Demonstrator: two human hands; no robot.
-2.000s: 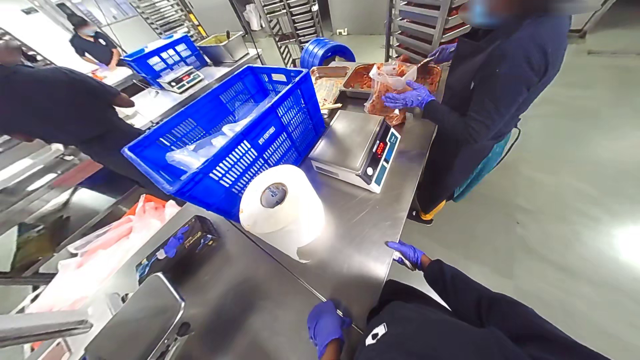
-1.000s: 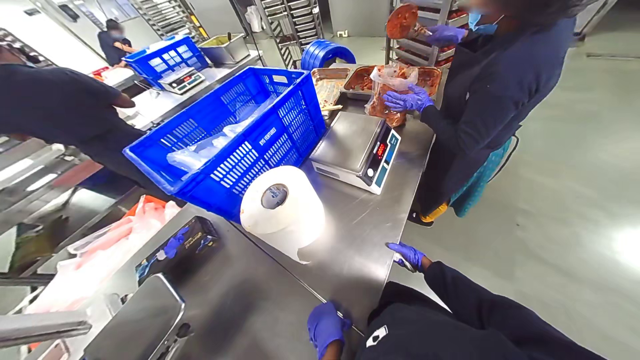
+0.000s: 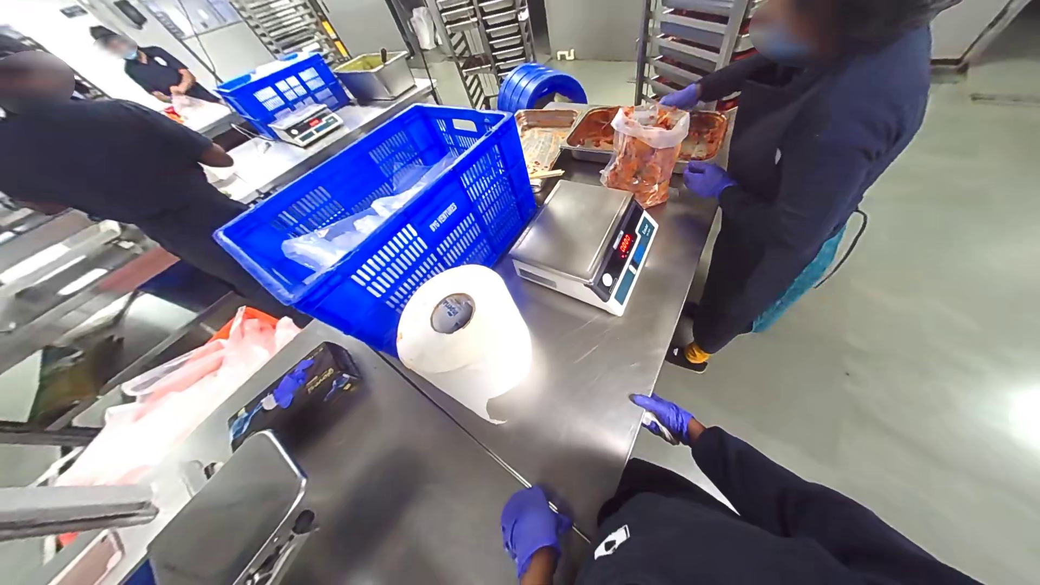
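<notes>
My left hand (image 3: 532, 524), in a purple glove, rests on the steel table near its front edge, fingers curled; whether anything is under them is hidden. At the table's right edge, my right hand (image 3: 666, 418), gloved too, has something small and whitish under its fingers, too unclear to name. A large white paper roll (image 3: 508, 349) stands on the table beyond my hands. Behind it are a blue plastic crate (image 3: 390, 260) with clear bags inside and a digital scale (image 3: 581, 240) with a bare platform. A clear bag of reddish food (image 3: 646, 154) stands behind the scale.
A co-worker (image 3: 821, 154) stands at the right, gloved hands near the bag and metal trays (image 3: 591, 132). A glove box (image 3: 294, 390) and a steel device (image 3: 231, 520) are at the lower left. Other people work at the upper left. Blue rings (image 3: 540, 88) lie behind the crate.
The co-worker's hand has let go of the bag and sits beside it. Their other hand, raised with a scoop of reddish food one second ago, is lower, behind the bag. My hands have not moved.
</notes>
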